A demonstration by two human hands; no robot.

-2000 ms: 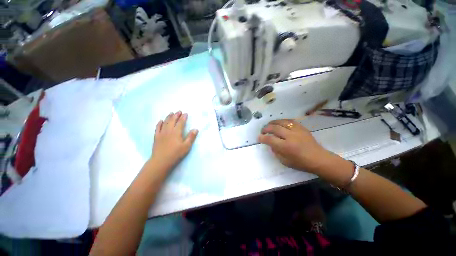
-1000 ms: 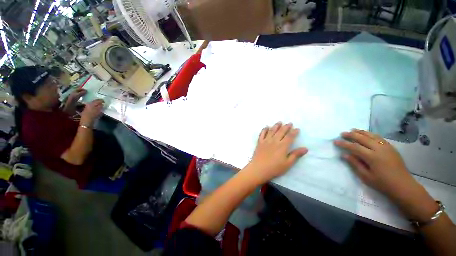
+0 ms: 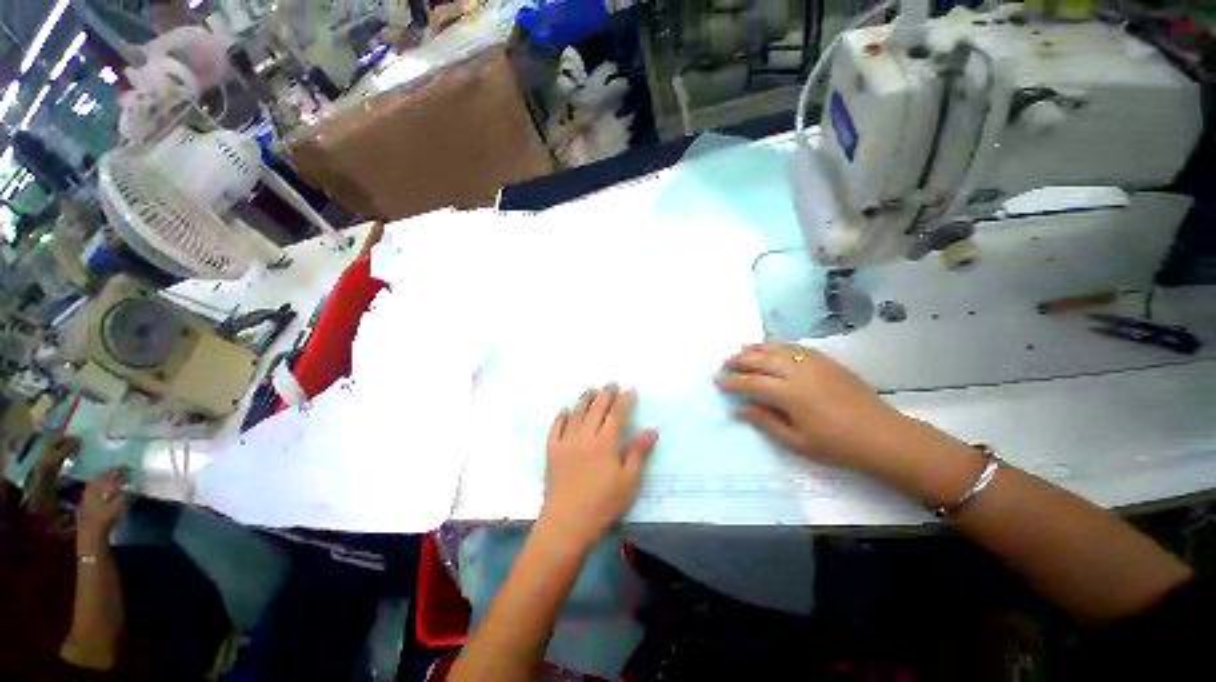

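The thin pale blue fabric piece [image 3: 694, 433] lies flat on the white table, washed out by glare, with a part hanging over the front edge. My left hand [image 3: 594, 460] lies flat on it, fingers apart. My right hand [image 3: 807, 400] rests on it with bent fingers, just in front of the needle plate [image 3: 787, 300]. The presser foot [image 3: 840, 296] is behind my right fingertips. The sewing machine head [image 3: 920, 133] stands at the right. The fabric also reaches back beside the machine lamp [image 3: 820, 213].
White paper-like sheet [image 3: 320, 466] at left over a red bin [image 3: 340, 327]. Black snips [image 3: 1147, 333] and a brown stick [image 3: 1078, 303] lie right of the needle. A second machine [image 3: 160, 346], white fan [image 3: 180, 200] and cardboard box [image 3: 427, 133] stand behind left. Another person's hands [image 3: 96, 500] show far left.
The view has swung back right, showing more of the machine. Since the first frame, the fabric has shifted toward the front edge and hangs over it. Both hands remain on the table near the needle.
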